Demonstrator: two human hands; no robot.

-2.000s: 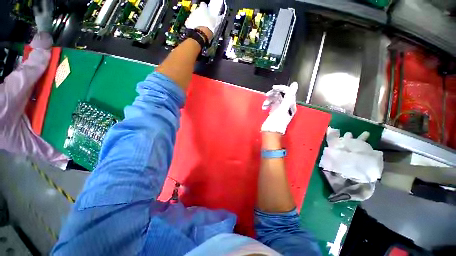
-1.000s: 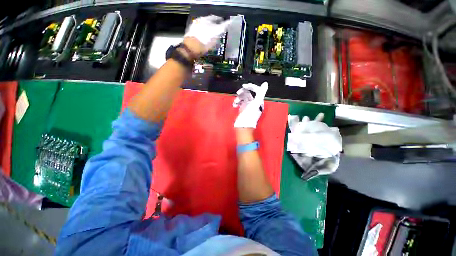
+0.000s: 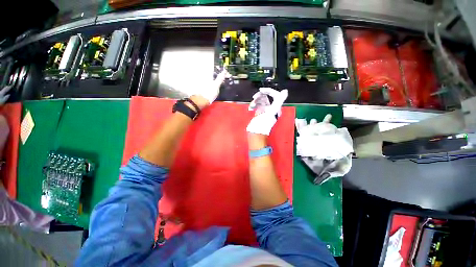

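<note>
Two green circuit boards with yellow parts and long grey-white blocks, the nearer-to-centre board and the right board, lie in a black carrier on the line. My left hand, white-gloved and slightly blurred, is at the carrier's front edge, its fingertips just below the left corner of the centre board. Whether it touches or grips anything is unclear. My right hand, also gloved, is half curled, palm up, over the far edge of the red mat. A small dark spot shows at its palm; I cannot tell whether it holds something.
Another carrier with two boards is at the left. A board and a pale card lie on the green mat. Crumpled gloves or wipes lie at the right. A red-lined tray is at lower right. A person's pink sleeve shows at left.
The two-board carrier has shifted right along the line, and the view has swung right. My left hand has come off the centre board, back toward me. My right hand has barely changed.
</note>
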